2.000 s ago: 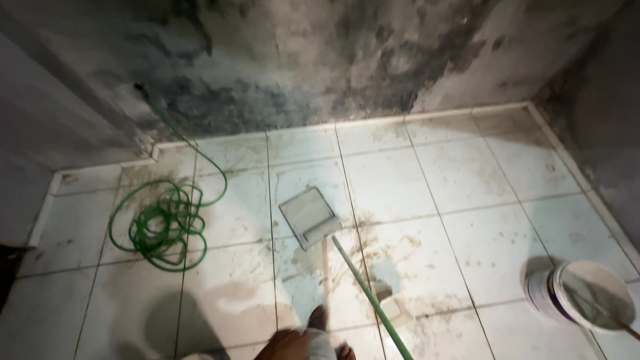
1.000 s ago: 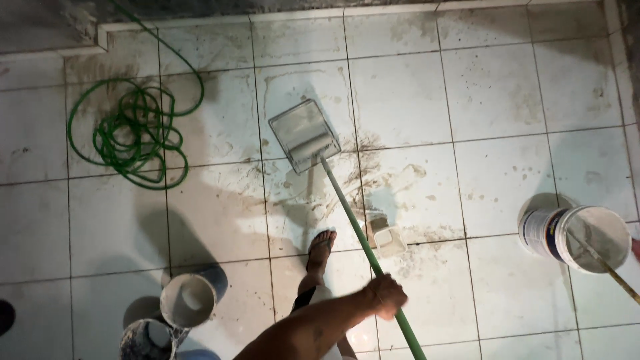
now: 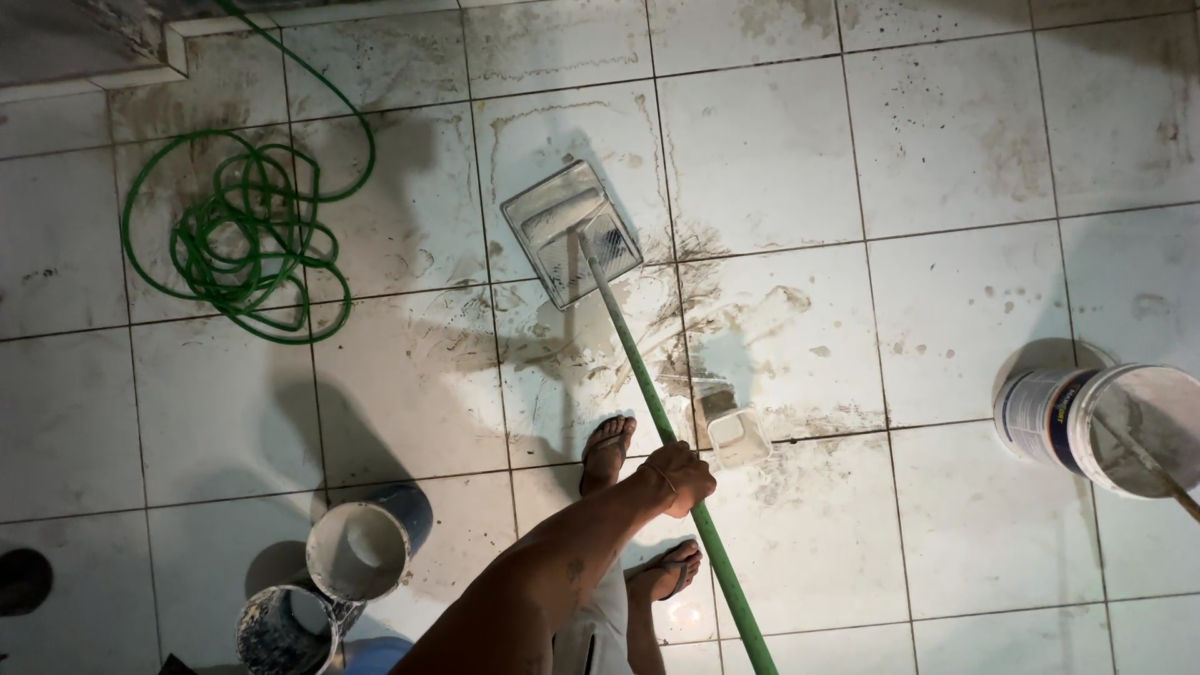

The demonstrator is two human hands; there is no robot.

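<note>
My left hand point(image 3: 680, 478) is closed around the green pole point(image 3: 645, 375) of a paint roller, its arm coming in from the bottom edge. The pole runs from the lower right up to the roller point(image 3: 564, 214), which lies in a grey paint tray point(image 3: 539, 253) on the tiled floor. The tray is tilted in the view and has a ribbed part beside the roller. My right hand is out of view. A small whitish square container point(image 3: 741, 438) stands on the floor just to the right of the pole, near my left hand.
A green hose point(image 3: 234, 239) lies coiled on the left. A paint bucket point(image 3: 1036, 417) with a stick point(image 3: 1139, 459) in it stands at the right. Two buckets point(image 3: 408, 525) point(image 3: 253, 628) stand at the lower left. My sandalled feet point(image 3: 607, 450) are by the pole. Dirt marks the tiles.
The view has tipped down toward the floor. My left hand, low at the frame's edge two seconds ago, came onto the pole by one second ago and remains there. The roller has shifted farther into the tray.
</note>
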